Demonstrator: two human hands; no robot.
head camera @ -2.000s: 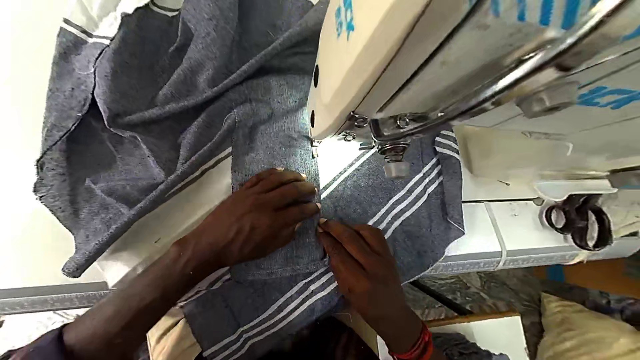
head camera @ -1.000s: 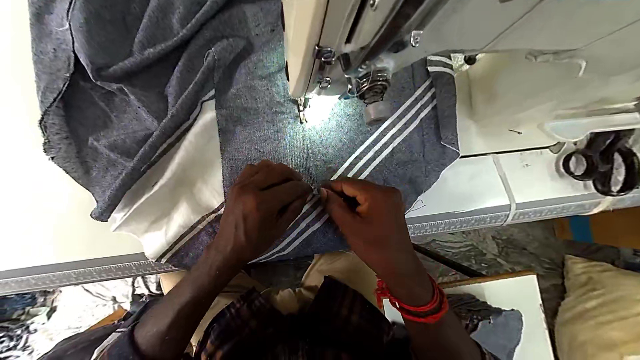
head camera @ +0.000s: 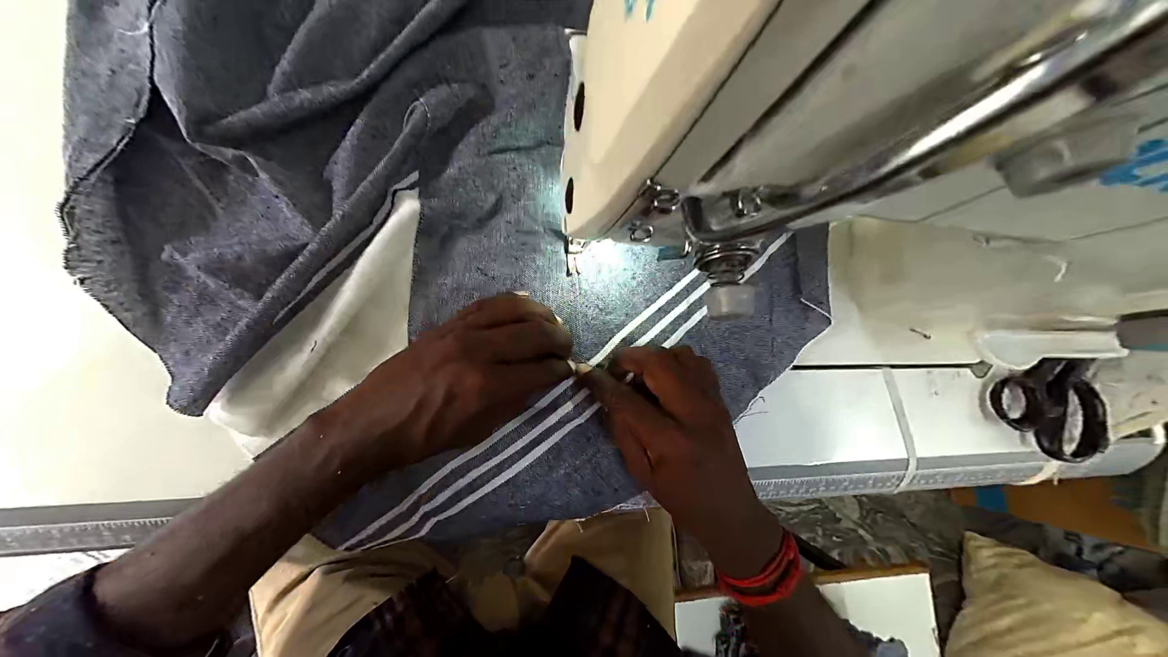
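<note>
A blue-grey woven cloth with white stripes lies flat beneath the head of a sewing machine. The presser foot rests by the cloth under a bright lamp. Below it, my left hand presses on the cloth, thumb and fingers together at the stripes. Its fingertips meet those of my right hand, which pinches the cloth at the same spot. More of the grey cloth is bunched up on the left, over a piece of white fabric.
Black-handled scissors lie at the right of the white table. A measuring tape runs along the table's front edge. A beige cushion or sack is at the lower right, near a white board below the table.
Both hands stay together on the cloth below the presser foot. The cloth has shifted under them since two seconds ago, with the stripes now running under my fingertips. The view has shifted.
</note>
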